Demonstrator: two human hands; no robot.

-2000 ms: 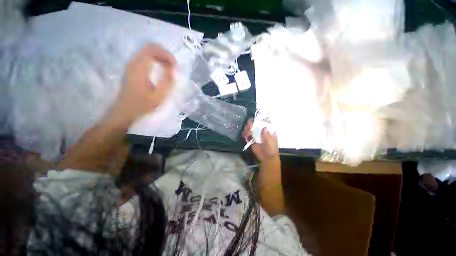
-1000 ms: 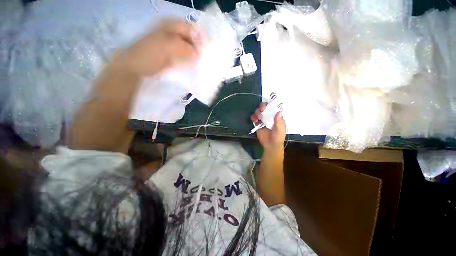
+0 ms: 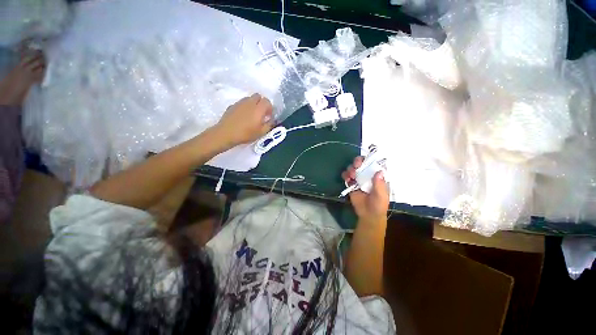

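My right hand (image 3: 370,190) holds a small white power adapter (image 3: 369,171) with its cord looped against it, just above the bench's front edge. My left hand (image 3: 248,120) is at the right side of a heap of clear bubble bags (image 3: 163,98). Its fingers are curled down; whether they grip a bag is unclear. A coiled white adapter cable (image 3: 270,140) lies right beside it. Several white adapters (image 3: 325,116) lie ahead on the green bench. A clear bubble bag (image 3: 327,59) lies behind them.
A stack of milky foam bags (image 3: 412,118) and heaped bubble bags (image 3: 516,111) fill the right. A thin pale wire (image 3: 307,148) arcs over the bench edge. A brown carton (image 3: 451,281) stands below. Another person's hand (image 3: 29,65) is at far left.
My left hand has come down from the loose bag it was moving near the adapters. A coiled cable now shows beside it. My right hand still holds its adapter. Another person's hand has appeared.
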